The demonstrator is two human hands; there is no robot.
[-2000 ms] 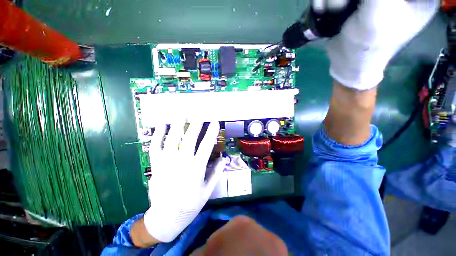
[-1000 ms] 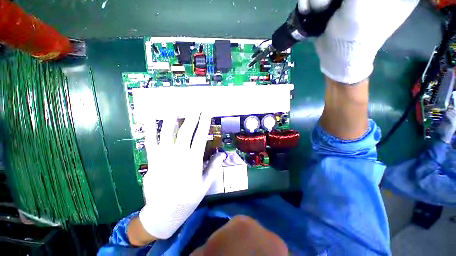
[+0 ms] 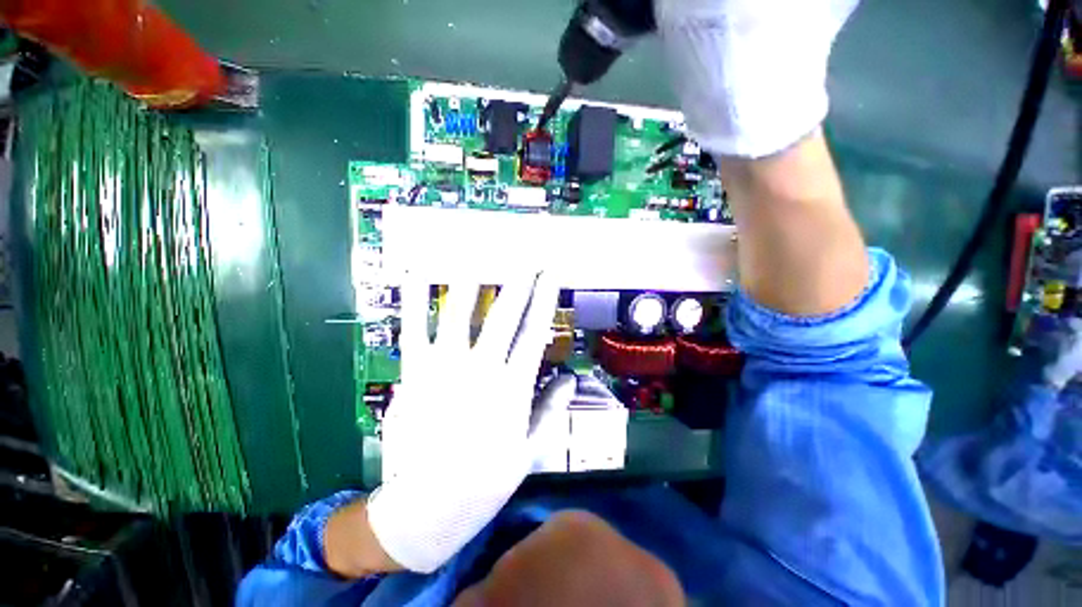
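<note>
The green circuit board (image 3: 629, 196) lies in front of me, with a long silver-white heatsink (image 3: 664, 251) across it. My left hand (image 3: 463, 439), in a white knit glove, lies flat over the board's lower left part, fingers spread, fingertips at the heatsink's lower edge. My right hand (image 3: 759, 71), also gloved and cut off by the top edge, is closed round a black electric screwdriver (image 3: 593, 42). Its bit points down at the board's upper part, beside a small red-wound coil (image 3: 536, 157). I cannot tell whether the tip touches. Dark red toroidal coils (image 3: 638, 353) sit at the lower right.
A bundle of green wires (image 3: 125, 308) lies on the dark green mat (image 3: 320, 131) at left, an orange-red tube (image 3: 119, 53) above it. A black cable (image 3: 1009, 166) runs down the right. Another circuit board (image 3: 1058, 267) and another person's blue sleeve (image 3: 1009, 468) are at far right.
The screwdriver in my right hand has moved left, from the board's upper right to near the small coil. The board and my left hand appear further right in view. My left hand stays on the board.
</note>
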